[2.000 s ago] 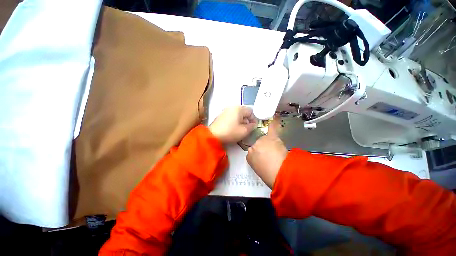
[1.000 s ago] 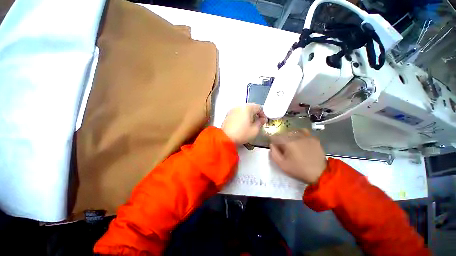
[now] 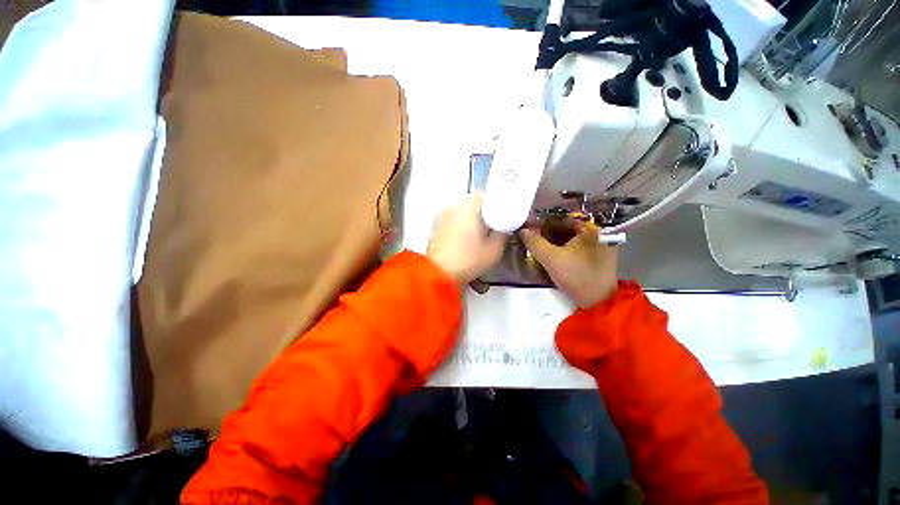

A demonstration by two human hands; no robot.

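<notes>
The white machine head (image 3: pixel 632 138) stands right of centre, with a white oval work light (image 3: pixel 518 170) hanging over the needle area. My left hand (image 3: pixel 462 240) is just left of the needle area, its fingertips hidden behind the light. My right hand (image 3: pixel 577 258) is at the right side of the needle area, thumb pointing left and fingers bent up under the head. The needle and presser foot are hidden by the light and my fingers. I cannot tell what either hand holds.
Brown panels (image 3: pixel 271 187) lie left of the machine, partly beneath folded white sheet material (image 3: pixel 69 217). A black bracket with knobs (image 3: pixel 656 49) sits on the head. A curved white guard (image 3: pixel 681 197) is right of my right hand. A printed ruler (image 3: pixel 513 355) runs along the table's front edge.
My right hand was at the needle, moved back toward the table front, and is now up under the head again. My left hand has stayed beside the needle area. The view has shifted slightly.
</notes>
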